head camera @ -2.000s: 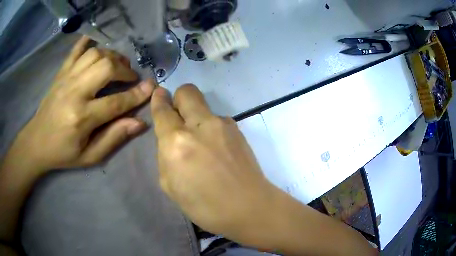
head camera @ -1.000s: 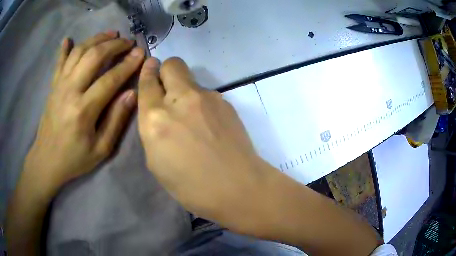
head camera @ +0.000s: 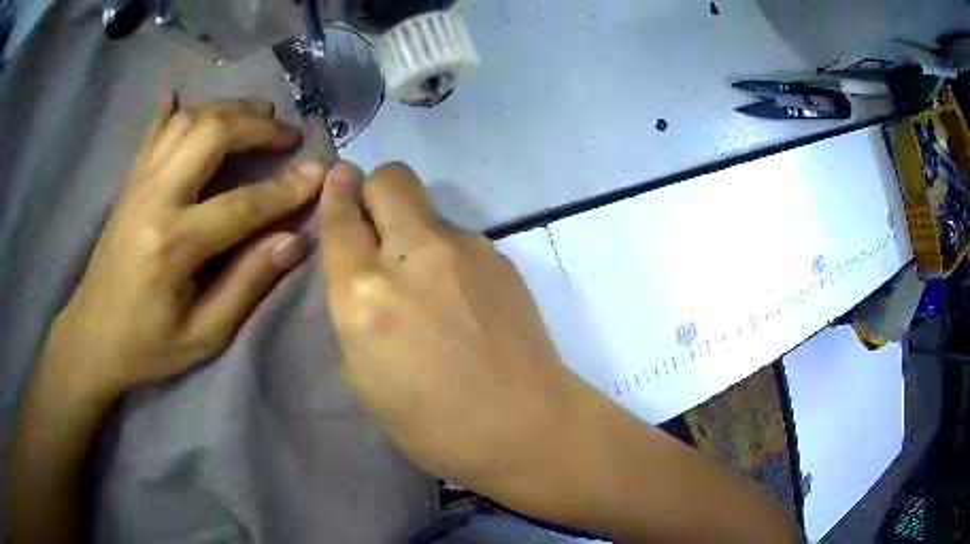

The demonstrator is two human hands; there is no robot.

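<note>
A grey-brown garment piece [head camera: 266, 425] lies under my left hand and hangs over the front. Its edge runs up to the presser foot [head camera: 308, 96] beside the round needle plate [head camera: 356, 90]. My left hand [head camera: 202, 234] rests on the cloth with fingers spread and bent, index fingertip at the edge. My right hand [head camera: 425, 298] pinches the cloth edge between thumb and forefinger just in front of the presser foot. The pinched cloth is mostly hidden by the fingers.
A white ribbed knob [head camera: 429, 55] hangs right of the needle area. Black thread snips [head camera: 792, 99] lie on the pale machine bed [head camera: 574, 106]. A white tabletop with printed ruler marks [head camera: 713, 266] is at right. A yellow tray [head camera: 913, 202] of odds and ends stands at far right.
The view shifted, bringing the machine head and knob back into the picture. Both hands stay at the cloth edge near the presser foot. The cloth in front shows more folds.
</note>
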